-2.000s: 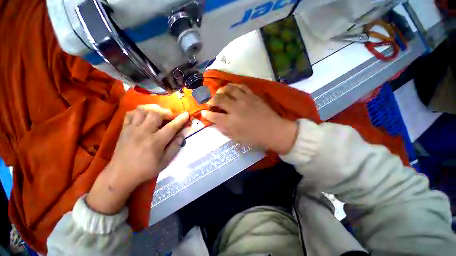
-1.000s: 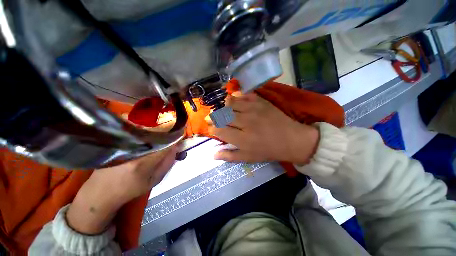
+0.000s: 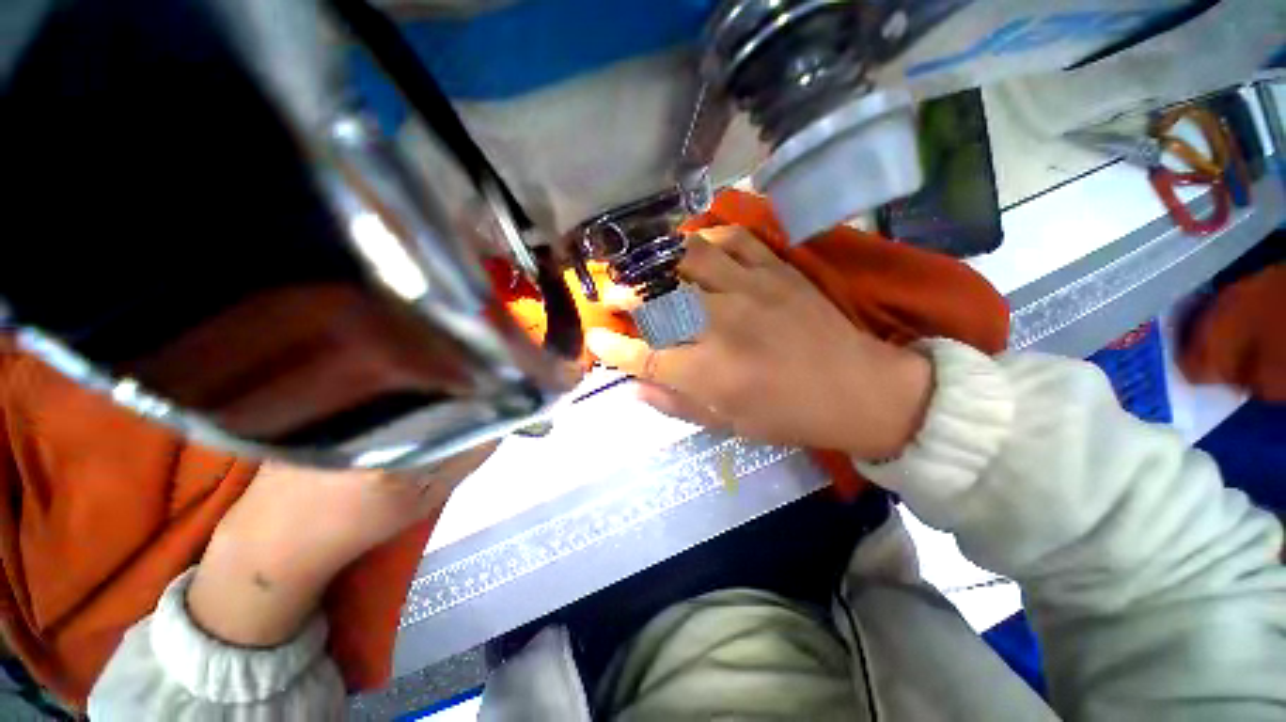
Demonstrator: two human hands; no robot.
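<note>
The rust-orange garment piece lies under the sewing machine head, with a warm-lit patch at the needle area. My right hand rests on the cloth just right of the needle area, its fingertips partly behind small metal parts. My left hand is largely hidden behind the large shiny metal loop; only its back and wrist show, so its fingers and grip cannot be seen. More orange cloth drapes at the left.
A dark smartphone lies on the machine bed, partly behind a grey knob. Scissors with orange-red handles lie at the table's right end. A ruler strip runs along the front edge. A blurred orange item shows at the far right.
The view has moved closer to the machine head, so the metal loop now looms large and covers my left fingers. My right hand stays beside the needle area, with its fingers shifted slightly.
</note>
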